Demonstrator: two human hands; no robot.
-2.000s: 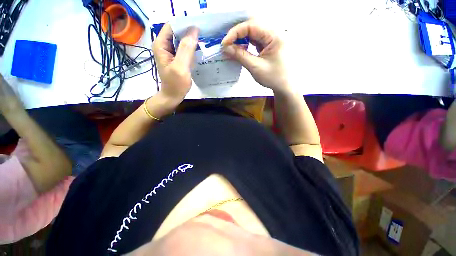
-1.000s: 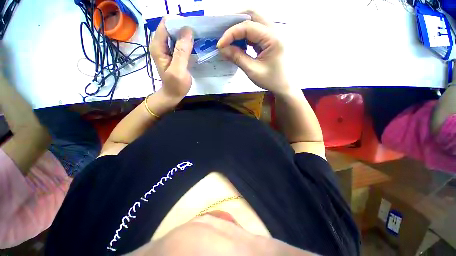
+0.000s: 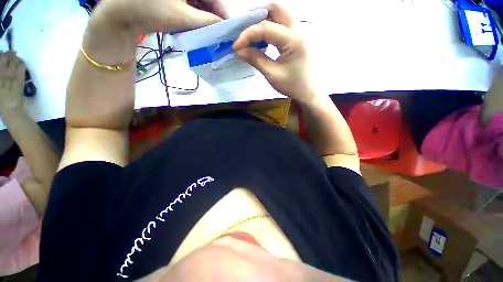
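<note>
A white and blue retail box is tilted above the near part of the table, with its white end flap raised and a blue strip at the open mouth. My right hand holds its right side, with thumb and index finger pinched at a small clear or white piece at the mouth. My left hand is at the top left, bent to the right at the wrist, and reaches the far edge of the box. Its fingertips are partly hidden or cut off, so its grip is unclear.
Thin black cables lie on the white table beside my left forearm. A blue-edged box stack is at the far right. Co-workers' arms show at both sides. A red stool and brown cartons are below right.
My left hand has left the near left side of the box and moved up and forward, its forearm now covering most of the cables and orange ring. My right hand stays pinched at the box.
</note>
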